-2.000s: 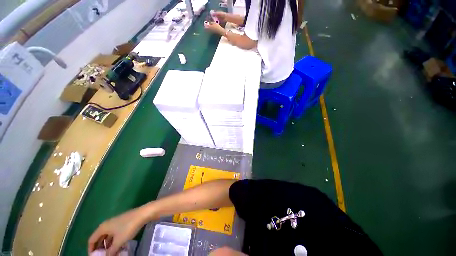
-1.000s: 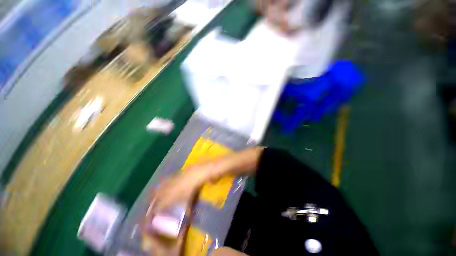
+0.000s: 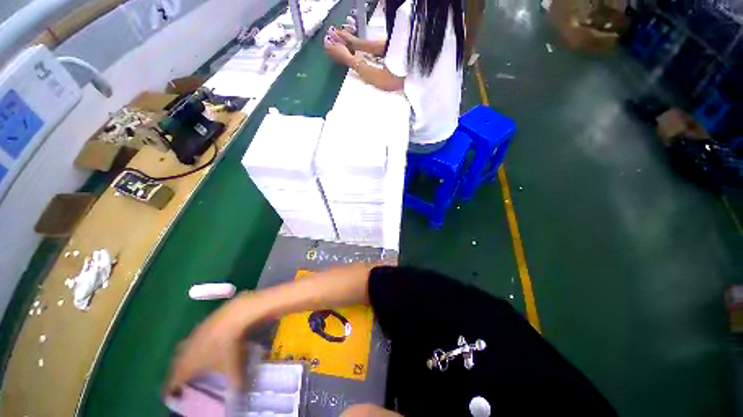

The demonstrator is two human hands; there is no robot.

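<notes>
My right hand [image 3: 208, 354] is blurred, reaching over pink pieces [image 3: 195, 403] at the bottom left. Its fingertips are unclear, so I cannot tell whether it grips one. Beside it, a translucent-white tray [image 3: 279, 392] with long compartments lies on the grey and yellow printed carton sheet [image 3: 352, 346], partly cut off by the bottom edge. A pink rounded unit [image 3: 213, 291] lies loose on the green belt [image 3: 213, 220], just above my right forearm. Only a bit of bare skin of my left arm shows at the bottom edge; my left hand is out of the picture.
Two tall white tray stacks [image 3: 350, 191] stand beyond the carton sheet. A seated person in a white top [image 3: 432, 89] works farther up the line near blue stools [image 3: 485, 130]. A wooden shelf [image 3: 134, 252] across the belt holds a white crumpled cloth [image 3: 92, 278] and a dark corded tool [image 3: 193, 134].
The blurred earlier frame shows my right hand holding a pink unit over the sheet; it is now farther left and lower. The pale tray on the belt no longer shows. The belt unit lies nearer.
</notes>
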